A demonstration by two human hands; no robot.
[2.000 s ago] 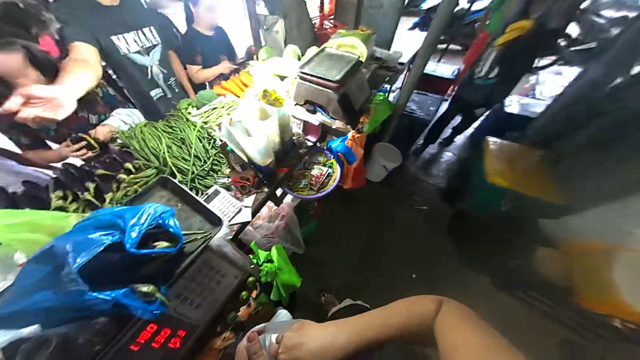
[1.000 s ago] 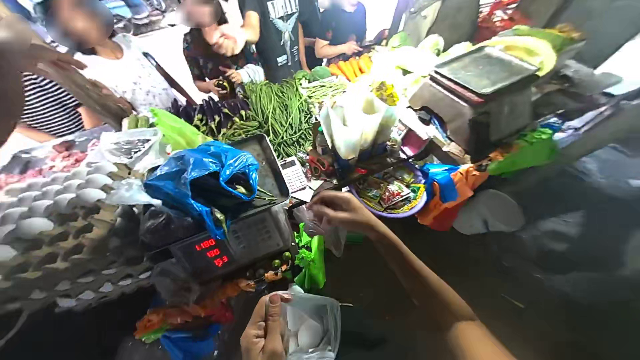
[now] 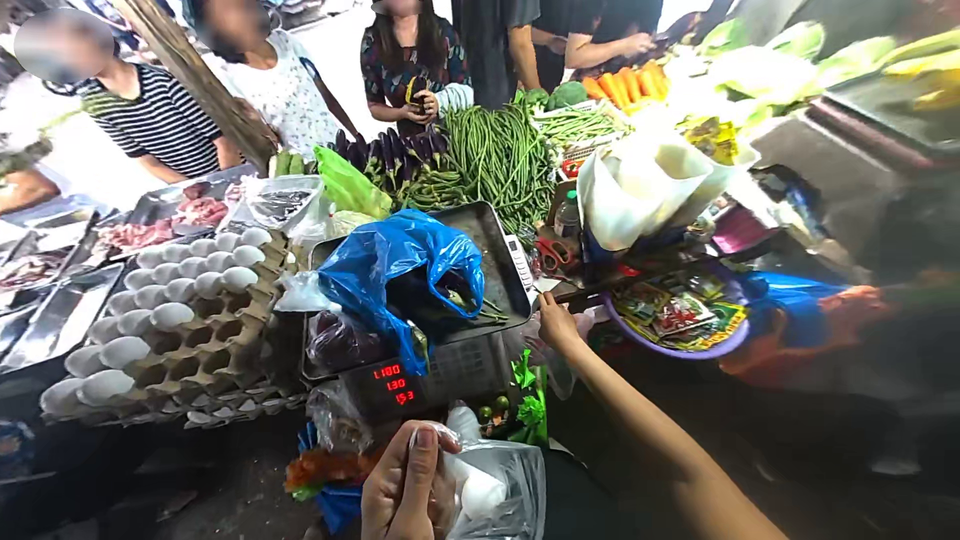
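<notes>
My left hand (image 3: 409, 480), at the bottom centre, grips the gathered top of a clear plastic bag (image 3: 499, 491) with white eggs inside. Further up and to the right, my right hand (image 3: 556, 322) reaches to the counter edge beside the digital scale and touches clear plastic bags (image 3: 559, 364) hanging there; whether its fingers hold one is unclear. On the metal tray of the scale (image 3: 491, 225) lies a blue plastic bag (image 3: 375, 255) with eggplants showing in its opening. Red-handled scissors (image 3: 553, 255) and a white calculator (image 3: 519, 259) lie just beyond my right hand.
Egg trays (image 3: 217, 341) stacked with white eggs stand at left, near raw meat (image 3: 135, 236). Green long beans (image 3: 499, 161), eggplants (image 3: 405, 154) and carrots (image 3: 626, 86) lie behind the scale. A purple basin (image 3: 667, 352) of sachets sits at right. Several people stand across the stall.
My hands were close together at the bottom two seconds ago; my right hand has since moved out to the hanging bags, while my left keeps the egg bag. The view has swung left.
</notes>
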